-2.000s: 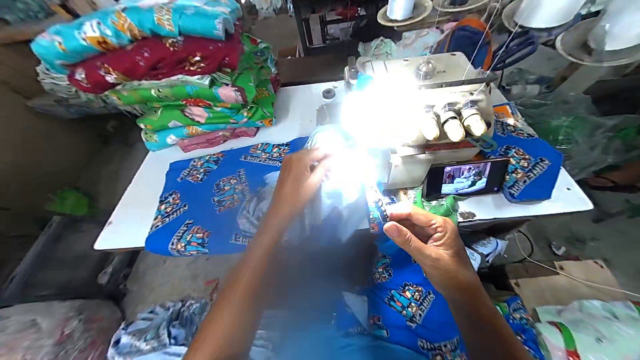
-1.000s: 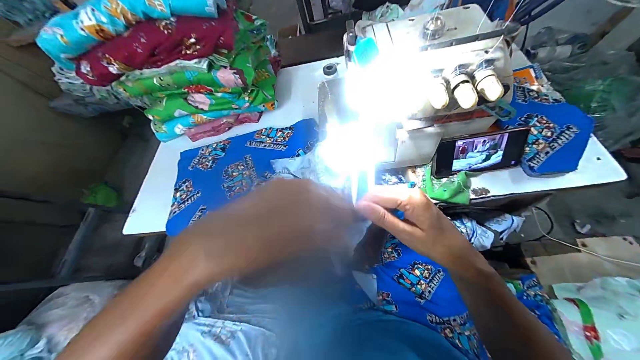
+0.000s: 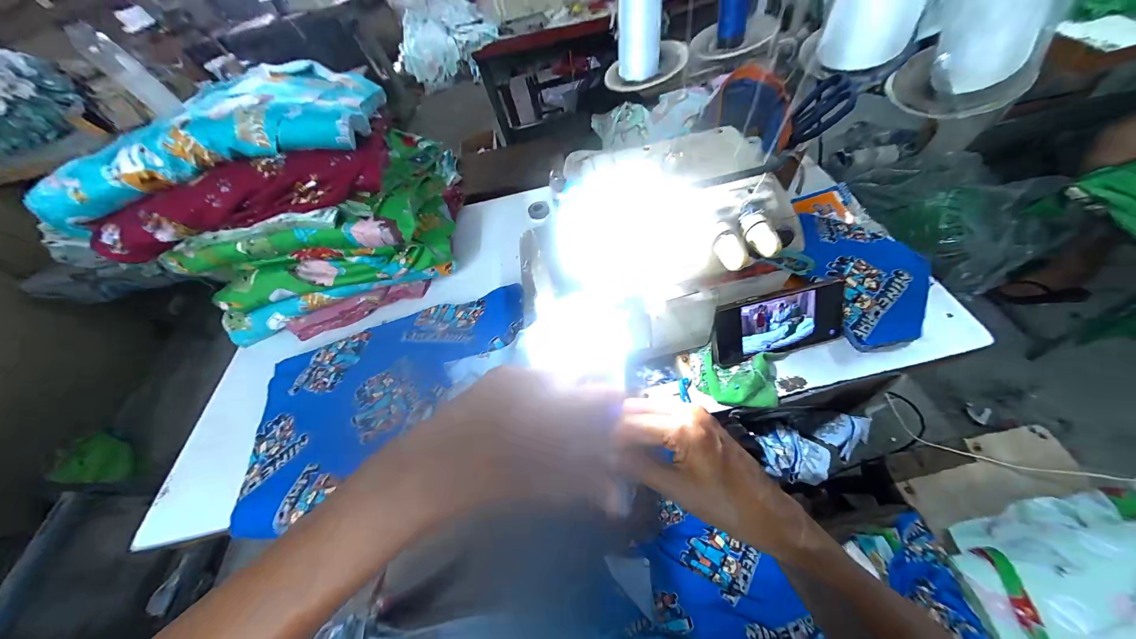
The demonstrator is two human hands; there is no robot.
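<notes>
Under the glaring lamp of a sewing machine (image 3: 692, 160), my left hand (image 3: 541, 435) is a blur over the fabric, and its fingers cannot be made out. Close to its right, my right hand (image 3: 688, 439) has its fingertips drawn together at the machine's front edge; glare hides what is between them. Blue printed fabric (image 3: 390, 390) lies on the white table left of the machine. More blue printed fabric (image 3: 719, 559) hangs below my right hand. The needle area is lost in the light.
Folded printed cloths (image 3: 257, 195) are stacked at the table's back left. A phone (image 3: 779, 321) with a lit screen leans right of the machine, beside a green cloth (image 3: 741, 382) and blue fabric (image 3: 874, 284). Thread cones (image 3: 639, 44) and scissors (image 3: 821, 106) are behind. A person's arm shows far right.
My left hand, over the fabric left of the light two seconds ago, has come close to my right hand. The view has shifted.
</notes>
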